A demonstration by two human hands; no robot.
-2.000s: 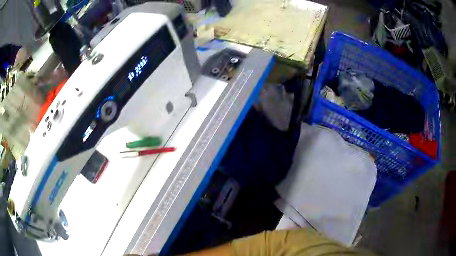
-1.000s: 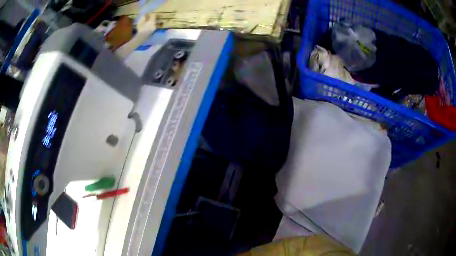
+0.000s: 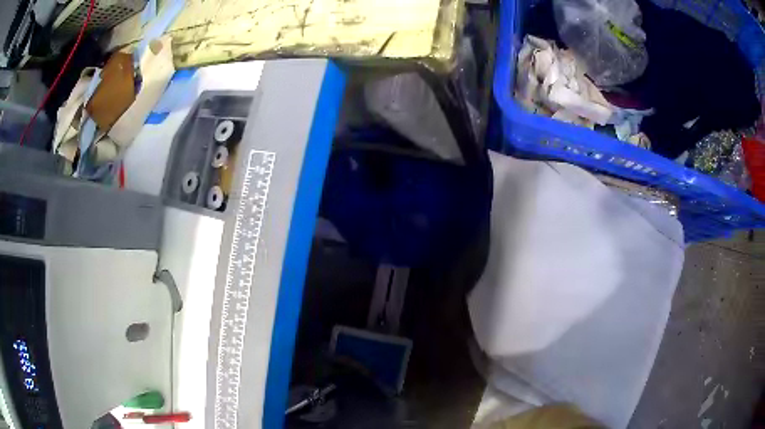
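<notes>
No hand shows. A piece of tan cloth (image 3: 543, 418), maybe a sleeve or clothing, is cut off at the bottom edge. White fabric panels (image 3: 579, 276) hang in a pile right of the sewing table, in front of the blue crate. The white sewing machine (image 3: 101, 327) is at the left, cut off by the edge, with its display lit. A red tool (image 3: 168, 416) and a green tool (image 3: 144, 400) lie by it at the bottom left. The table's grey front strip carries a printed ruler (image 3: 239, 293). Several bobbins (image 3: 215, 198) sit in the recess at the table's end.
A blue plastic crate (image 3: 587, 155) at the upper right holds dark cloth, a clear plastic bag and scraps. A worn yellowish table (image 3: 310, 32) adjoins the sewing table's far end. Paper or cloth scraps (image 3: 109, 100) lie at the upper left. Dark machine parts are under the table.
The view has turned toward the right, so the machine has shifted left and down and the bobbin recess is nearer. The phone has left the view. The tan cloth shows less.
</notes>
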